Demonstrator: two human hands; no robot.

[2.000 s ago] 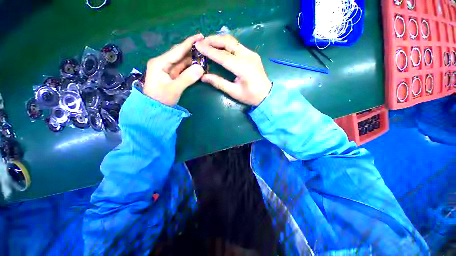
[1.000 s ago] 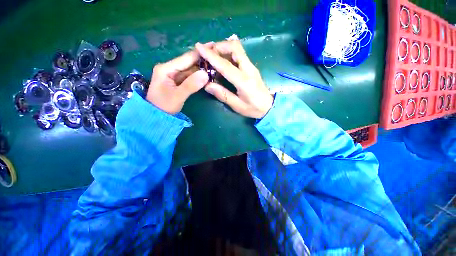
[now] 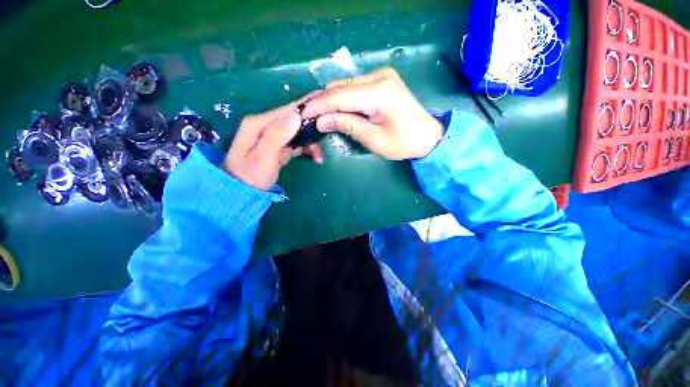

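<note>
A small dark round unit (image 3: pixel 306 134) is between my two hands above the green bench (image 3: pixel 325 204). My left hand (image 3: pixel 265 143) holds it from the left. My right hand (image 3: pixel 378 112) closes over it from the right, with its thumb and fingers on the unit's upper edge. The fingers hide much of the unit, and its face cannot be made out. A pile of shiny, wrapped black and silver round parts (image 3: pixel 106 143) lies on the bench to the left of my hands.
A blue bin (image 3: pixel 480 53) of white rings (image 3: pixel 522 49) stands at upper right beside dark tweezers (image 3: pixel 488 109). A red compartment tray (image 3: pixel 586 143) with metal rings is at far right. A clear scrap (image 3: pixel 335 66) lies behind my hands. A yellow-edged roll (image 3: pixel 9 268) is at far left.
My hands have turned around the dark unit, and my right hand now lies flatter over it. The clear scrap behind them shows more fully. The blue stick is no longer visible. The view has shifted.
</note>
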